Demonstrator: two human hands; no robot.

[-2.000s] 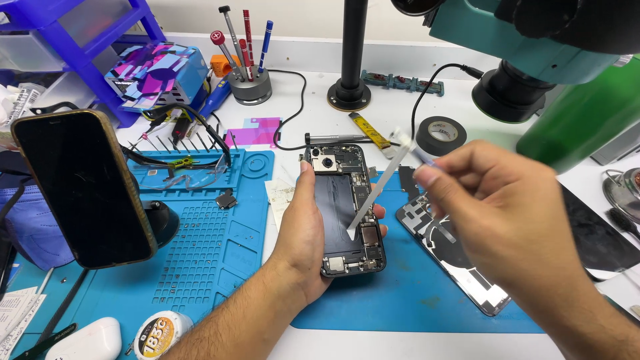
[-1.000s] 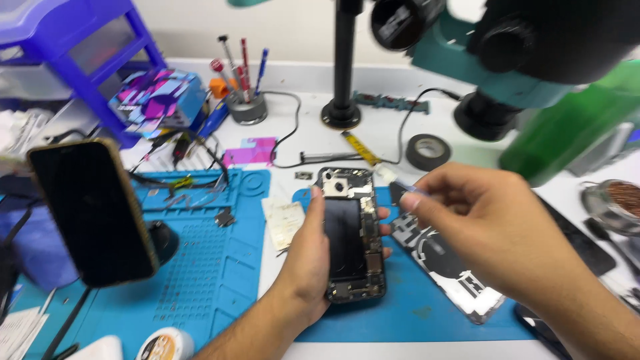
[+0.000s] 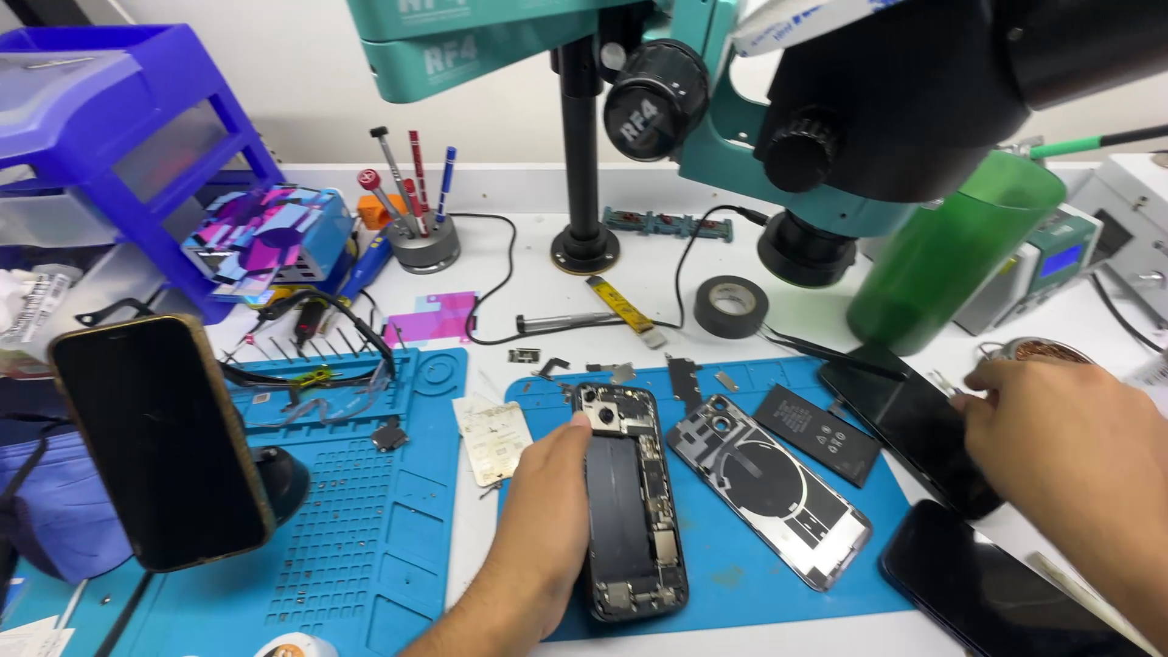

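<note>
My left hand holds an opened smartphone body by its left side over the blue silicone mat. The phone's dark battery bay, camera opening and circuit board face up. At the right, my right hand is near a black phone and a round metal tin of copper-coloured wire; its fingertips are close to a small pale item, and whether they grip it is unclear. Between the hands lie a phone back panel and a loose black battery.
A microscope overhangs the back, beside a green translucent container. Black tape, tweezers and small metal parts lie behind the mat. A phone on a stand rises at left; another dark phone lies front right.
My right hand has moved right, away from the opened phone. The white strip it held over that phone two seconds ago is no longer there. The view has shifted.
</note>
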